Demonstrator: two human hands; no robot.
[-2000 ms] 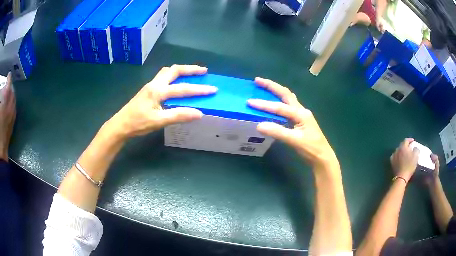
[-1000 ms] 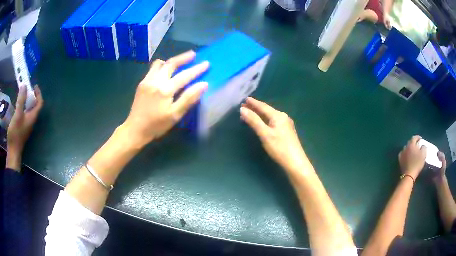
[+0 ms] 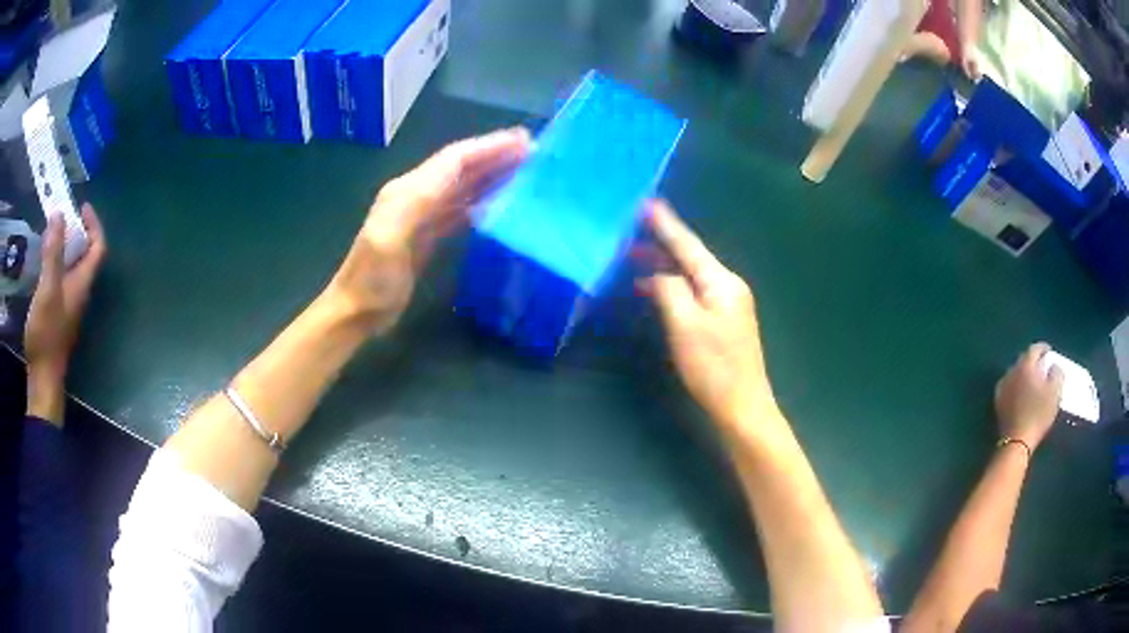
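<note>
A closed blue-and-white retail carton is in front of me, blurred, with its blue top up and a blue short end towards me. My left hand lies along its left side, fingers together and pointing away. My right hand is at its right side, with the index finger at the carton's edge. The two hands have the carton between them. Whether its bottom touches the table cannot be told.
Three closed cartons stand side by side at the far left of the dark-green table. Another worker's hand holds a white part at left; a hand at right holds a white piece. Open cartons and a pale upright strip stand far right.
The carton has turned from lying crosswise to pointing away, its blue end now facing me. My left hand has moved from its top to its left side. The left neighbour's hand has brought in a white part.
</note>
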